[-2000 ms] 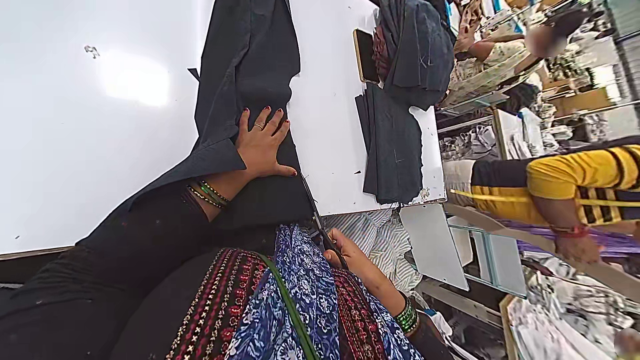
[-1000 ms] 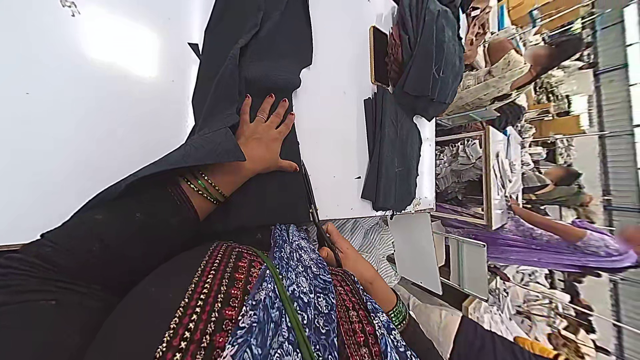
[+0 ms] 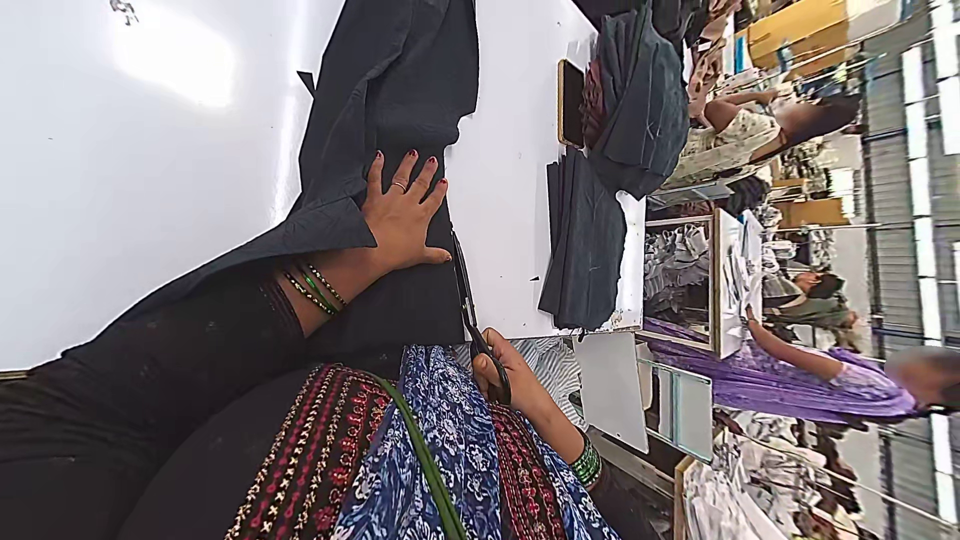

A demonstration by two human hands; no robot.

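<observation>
My left hand (image 3: 405, 221) lies flat with fingers spread on dark fabric (image 3: 420, 82), which stretches up across a white table (image 3: 495, 225). My right hand (image 3: 506, 371), at the table's near edge, is closed around the handles of black-handled scissors (image 3: 480, 341). Their blades point up along the right edge of the fabric, to the right of my left thumb. A flap of the same dark cloth partly covers my left wrist. How far the blades are apart I cannot tell.
Folded dark cloth pieces (image 3: 585, 240) and a bunched dark cloth pile (image 3: 641, 105) lie at the table's right side, beside a phone (image 3: 571, 103). Beyond are a framed bin of pale cloth (image 3: 679, 281), a person in purple (image 3: 810, 382) and other people.
The person in yellow and black seen two seconds ago at the right is out of view now. Both my hands keep about the same places on the fabric and scissors.
</observation>
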